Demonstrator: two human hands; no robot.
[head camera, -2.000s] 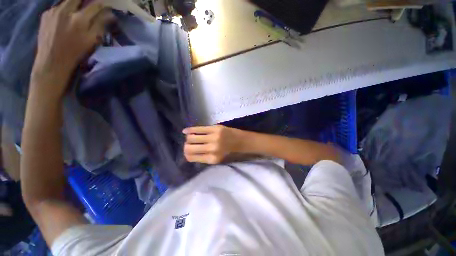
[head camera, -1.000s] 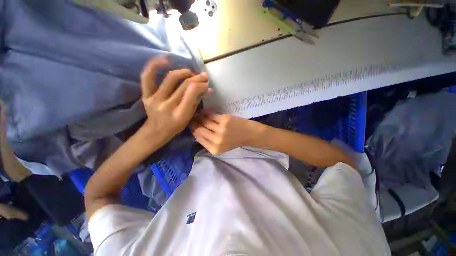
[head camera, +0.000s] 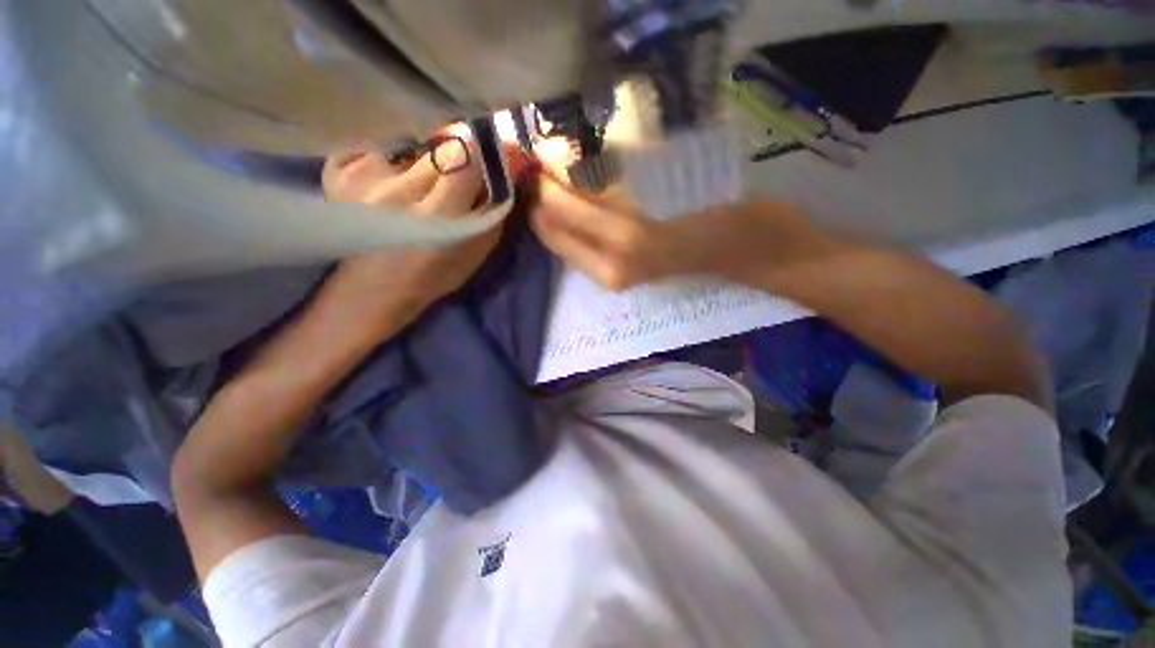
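Observation:
The grey-blue garment (head camera: 475, 392) lies bunched at the left of the sewing table and hangs over my lap. The machine head (head camera: 418, 57) is large and blurred across the top left and hides part of the work. My left hand (head camera: 424, 184) is at the lit needle area with bent fingers on the cloth, partly behind the machine. My right hand (head camera: 589, 228) comes from the right, its fingertips pinching the cloth edge beside the presser foot (head camera: 589, 139). The fingertips of both hands are close together.
Green-yellow snips (head camera: 798, 120) lie on the machine bed beside a dark pad (head camera: 861, 63). The white table edge (head camera: 659, 317) bears a printed scale. Blue crates (head camera: 811, 361) and grey cloth stand below. Another person's arm (head camera: 32, 475) shows at far left.
Both hands have moved up to the needle area. The view has shifted, and the machine head now covers the top left. Garment cloth now hangs in front of my chest.

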